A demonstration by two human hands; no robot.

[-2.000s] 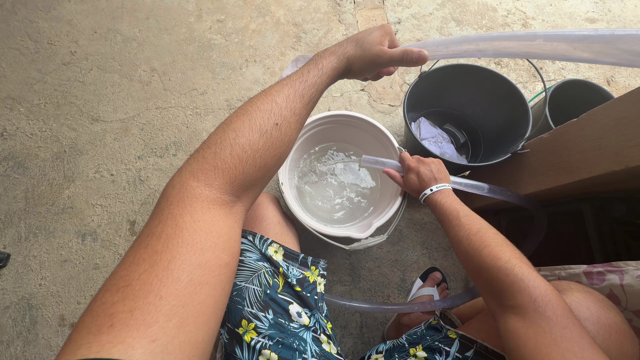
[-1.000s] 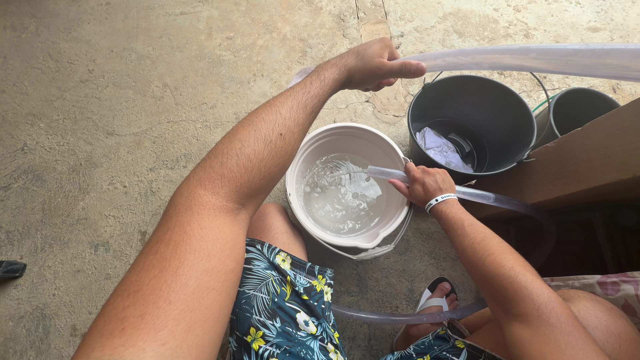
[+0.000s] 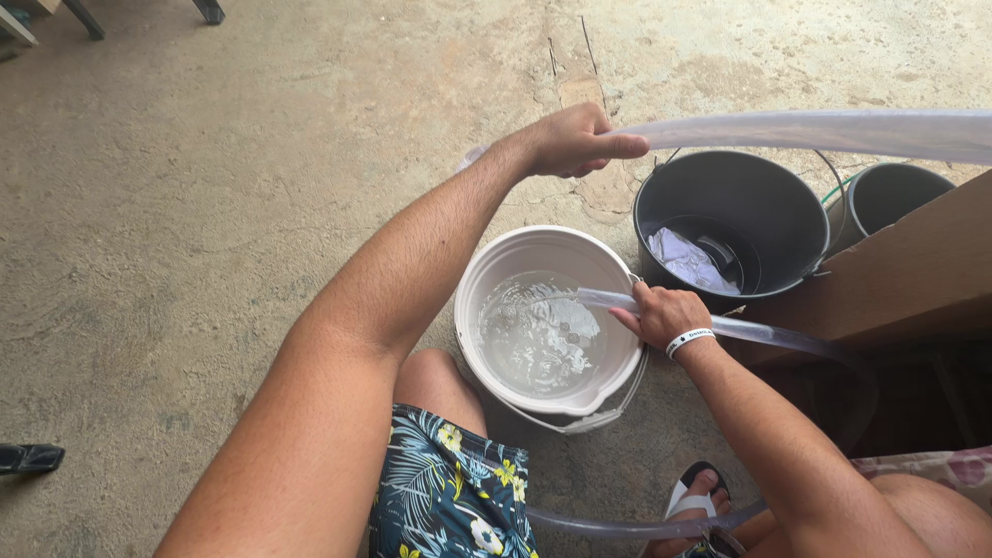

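Observation:
My left hand (image 3: 585, 143) is closed around a clear plastic hose (image 3: 814, 132) that stretches off to the right edge, above the dark bucket. In my right hand (image 3: 666, 311), which wears a white wristband, is a clear hose end (image 3: 607, 300) over the rim of a white plastic bucket (image 3: 465, 325). Rippling water (image 3: 542, 333) lies in this bucket, whose wire handle hangs down at its front. Hose also curves right of my right hand and passes low by my foot. Whether these are all one hose, I cannot tell.
A dark grey bucket (image 3: 655, 201) with a whitish cloth (image 3: 690, 260) inside stands right of the white one. Behind it is a smaller bucket (image 3: 895, 194), beside a brown wooden edge (image 3: 914, 271). A sandalled foot (image 3: 697, 496) is at lower right. Dark furniture feet (image 3: 31, 459) show at left.
Both hands keep their holds on the hose. The water's ripples differ. The view has shifted somewhat, showing furniture legs at the upper left.

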